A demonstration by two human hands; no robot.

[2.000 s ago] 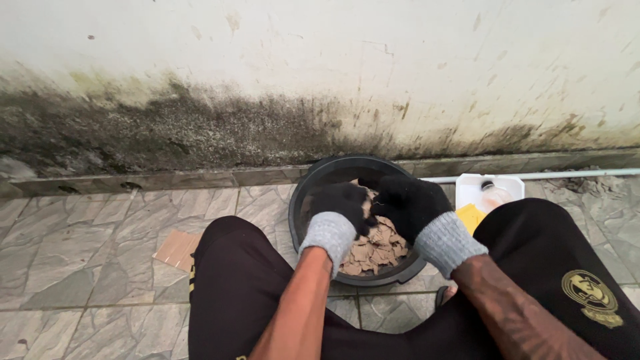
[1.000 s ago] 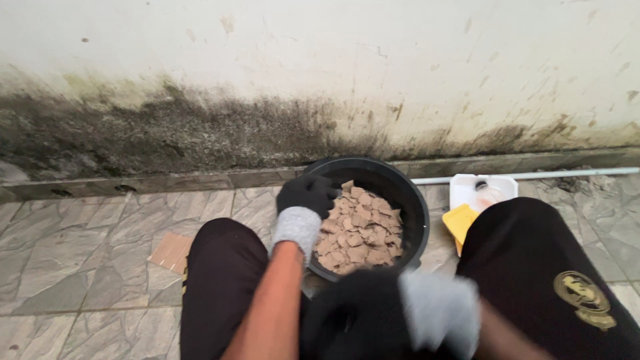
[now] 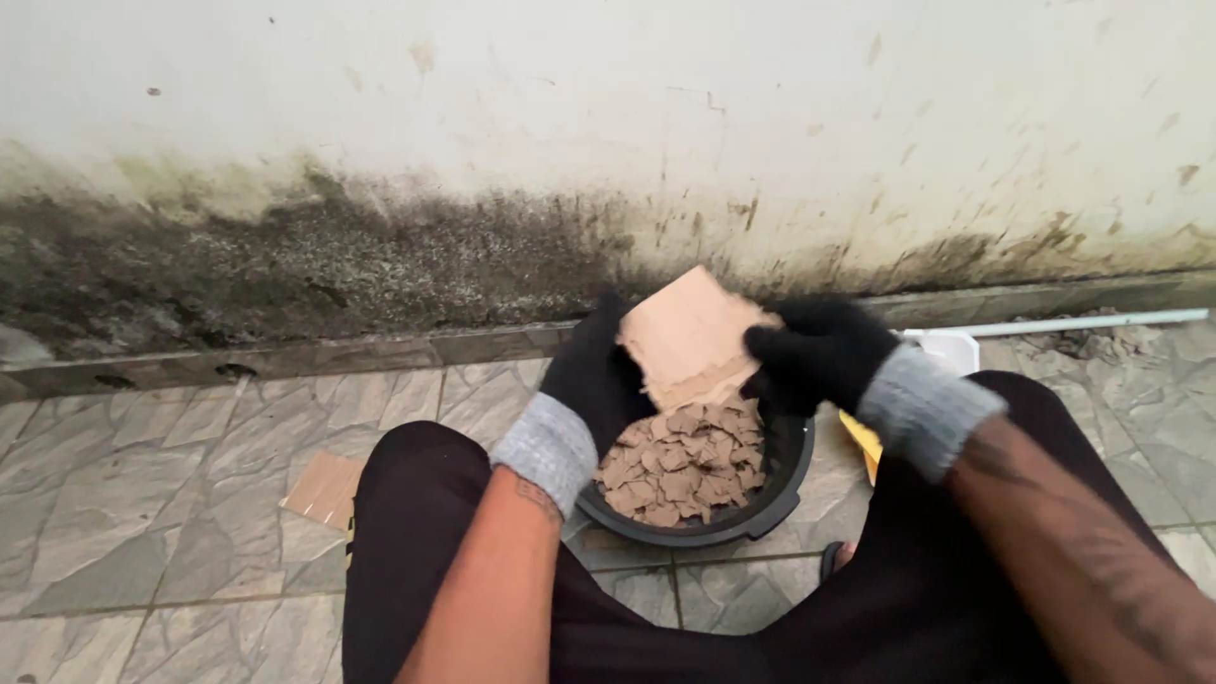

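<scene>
A piece of brown cardboard with ragged torn edges is held up between both hands, above the back of a round black plastic basin. My left hand, in a black glove with a grey cuff, grips its left edge. My right hand, gloved the same way, pinches its right edge. Under the sheet, many small torn cardboard pieces lie heaped in the basin. The gloves and the sheet hide the basin's back rim.
Another flat cardboard piece lies on the tiled floor by the left knee. Right of the basin are a yellow item and a white foam tray, both partly hidden. A white pipe runs along the stained wall.
Two seconds ago both hands were down in the basin; one second ago the right was near my lap. Now both are raised, with a larger cardboard piece between them.
</scene>
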